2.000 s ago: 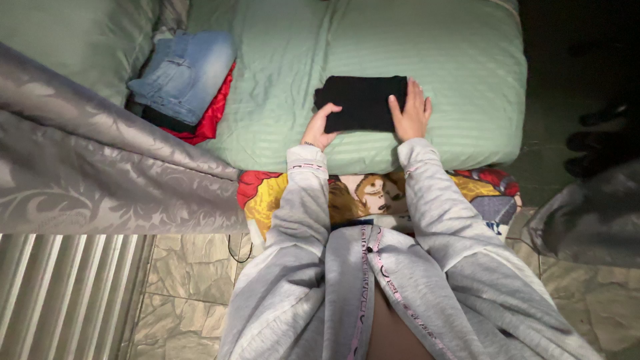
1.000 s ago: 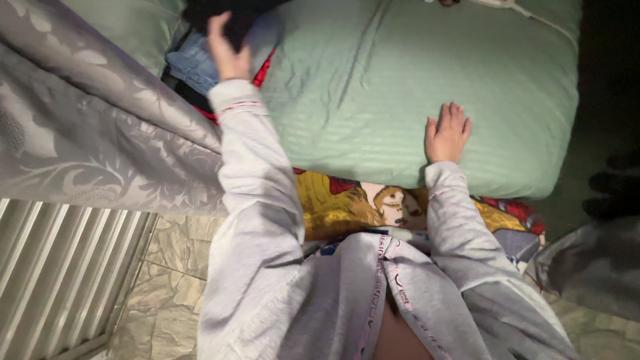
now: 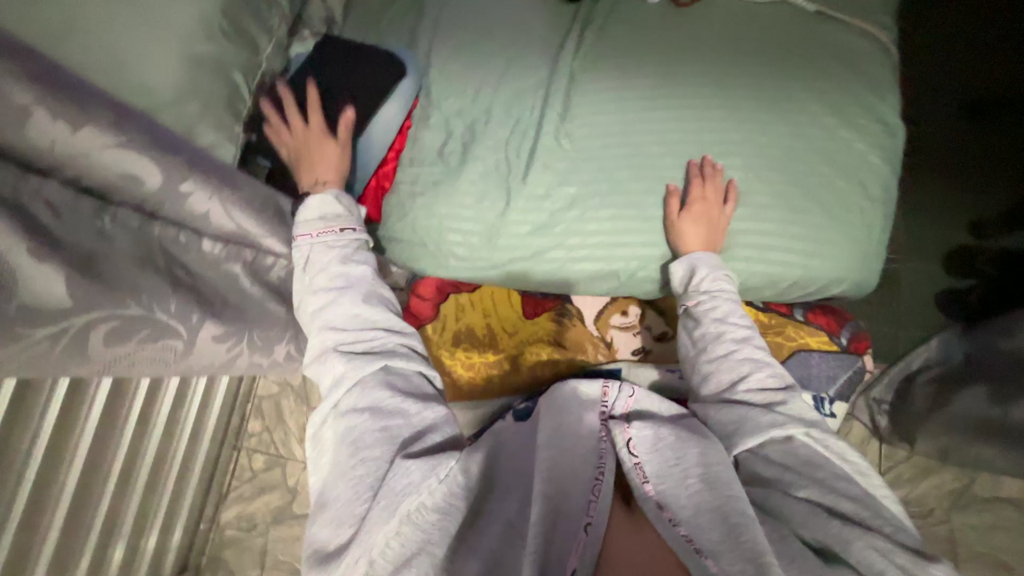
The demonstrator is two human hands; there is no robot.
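Observation:
Spread fingers of my left hand [image 3: 310,140] rest on a folded black cloth [image 3: 352,76], which lies on top of a clothes pile at the upper left. Under it show folded light blue denim [image 3: 382,138] and a red shiny cloth [image 3: 390,172]. My right hand [image 3: 701,210] lies flat, palm down, on the pale green striped bedding [image 3: 552,200], near its front edge, and holds nothing. Part of the dark cloth beneath my left hand is hidden.
A grey patterned curtain [image 3: 136,256] hangs at the left above a ribbed radiator [image 3: 104,472]. A colourful printed blanket [image 3: 496,344] shows below the bedding's front edge. A white cable [image 3: 836,18] crosses the far right of the bed. Dark fabric [image 3: 952,392] lies at the right.
The black cloth was between both hands on the bedding two seconds ago; it has moved left onto the pile with my left hand. My right hand has stayed on the bedding.

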